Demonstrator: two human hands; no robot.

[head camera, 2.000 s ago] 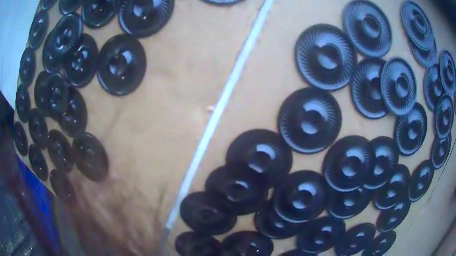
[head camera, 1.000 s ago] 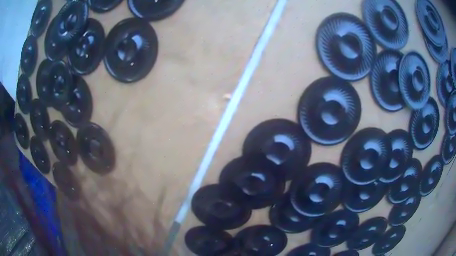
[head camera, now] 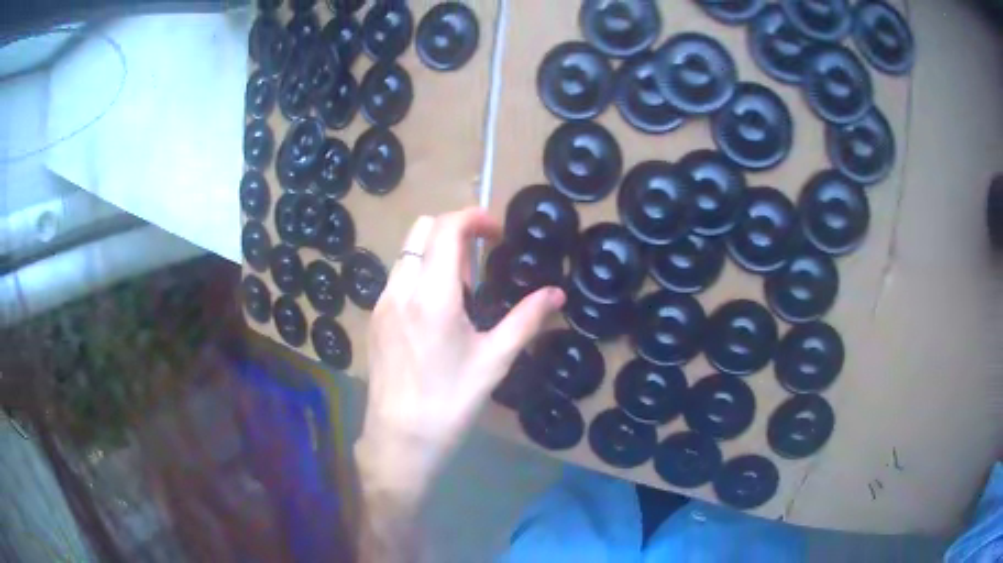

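Note:
Many black round ribbed discs (head camera: 751,124) lie singly and overlapping on a brown cardboard sheet (head camera: 880,440). My left hand (head camera: 434,319), bare and with a ring, reaches in from the bottom. Its thumb and fingers are spread around overlapping discs (head camera: 526,267) at the left edge of the right-hand group. The thumb tip is over the discs; the fingertips are partly hidden, and no lifted disc shows. Another group of discs (head camera: 378,159) lies left of the pale strip (head camera: 494,99). My right hand is out of the picture.
A white sheet (head camera: 143,121) is beyond the cardboard's left edge. A blurred dark and blue area (head camera: 291,407) lies at the lower left. Light-blue clothing (head camera: 594,522) shows below the cardboard's near edge, and more at the bottom right corner. Handwriting marks the cardboard's right side.
The view has pulled back and turned, so the discs look smaller and more cardboard shows. My left hand has come in over the discs beside the pale strip.

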